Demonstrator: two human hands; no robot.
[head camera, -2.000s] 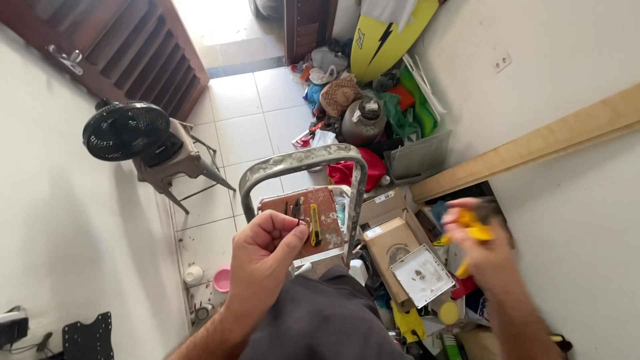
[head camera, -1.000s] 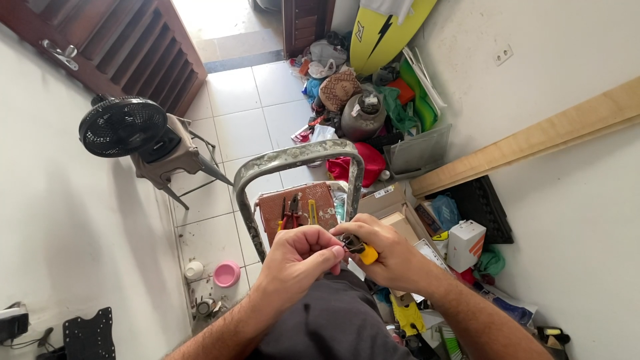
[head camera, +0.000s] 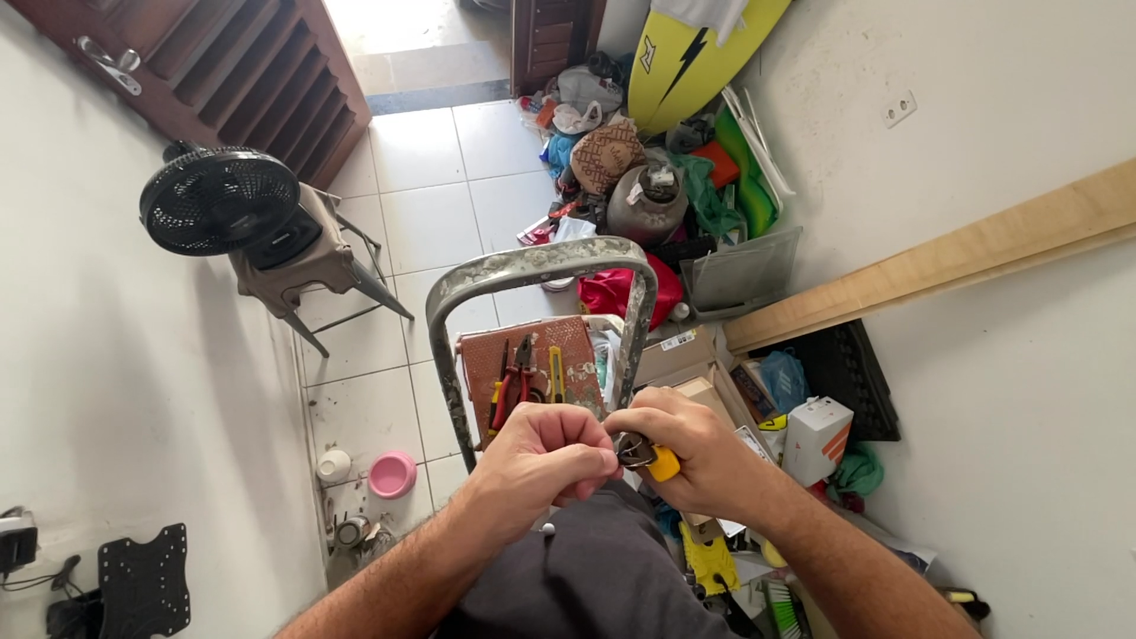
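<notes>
My right hand (head camera: 697, 444) is closed around a yellow-handled hand tool (head camera: 652, 457) with a dark metal head, probably pliers or cutters. My left hand (head camera: 555, 457) pinches something too small to make out, right at the tool's head; the fingertips of both hands nearly meet. Beyond them, on the reddish-brown top step (head camera: 572, 342) of a paint-spattered stepladder, lie red-handled pliers (head camera: 515, 377), a slim tool with a yellow and red handle (head camera: 497, 399) and a yellow utility knife (head camera: 556, 373). The ladder's grey metal rail (head camera: 541, 257) arches over that step.
A black fan (head camera: 222, 200) sits on a stool (head camera: 306, 275) at left. Bags, a gas cylinder (head camera: 648, 204) and a yellow surfboard (head camera: 697, 62) crowd the far right. Cardboard boxes (head camera: 674, 355) lie right of the ladder, below a wooden board (head camera: 941, 257) along the wall. A pink bowl (head camera: 392, 475) is on the floor.
My right hand, out at the right with the yellow-handled tool two seconds ago, has come in to my left hand. Over the last second both hands have stayed together.
</notes>
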